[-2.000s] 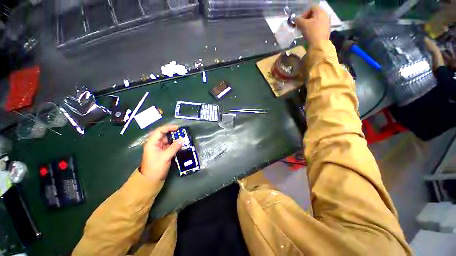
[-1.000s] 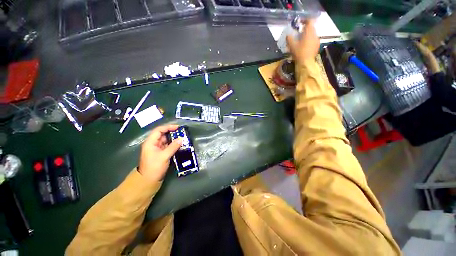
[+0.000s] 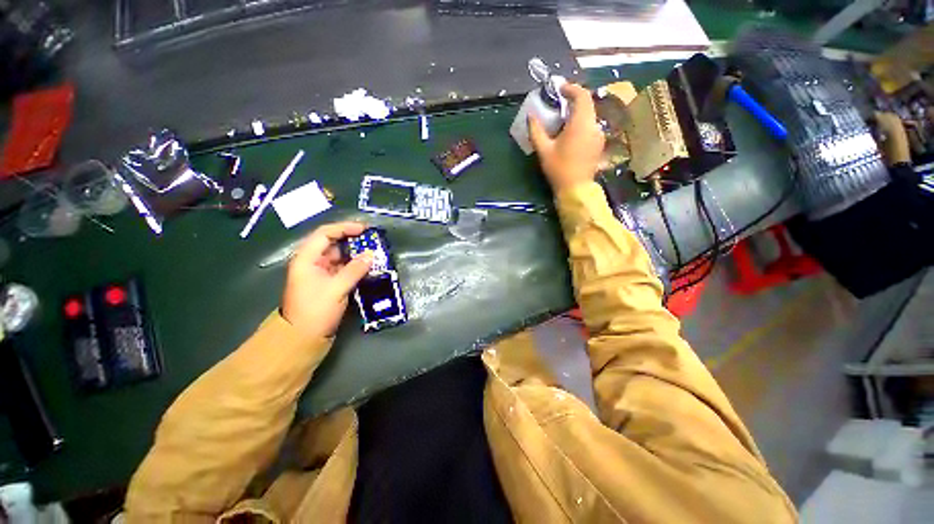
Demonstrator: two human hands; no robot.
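My left hand (image 3: 322,278) holds a dark circuit board with a screen (image 3: 383,303) above the green mat, thumb on its key area. My right hand (image 3: 571,139) is closed around a white bottle with a metal cap (image 3: 543,111) at the upper centre right. A silver-grey front housing (image 3: 404,199) lies flat above the board. Tweezers (image 3: 506,206) lie to the right of the housing. A dark battery with a white strip (image 3: 457,159) lies above it.
Two black shells with red spots (image 3: 126,333) stand at left. A white pad (image 3: 302,205), white stick (image 3: 273,193) and silver bag (image 3: 161,171) lie upper left. A soldering iron's blue handle (image 3: 758,113) and cables are at right. Another person's dark sleeve (image 3: 865,246) shows far right.
My right hand has come down and nearer from the white sheet at the top, now with the white bottle clearly in it. My left hand still holds the board in much the same place.
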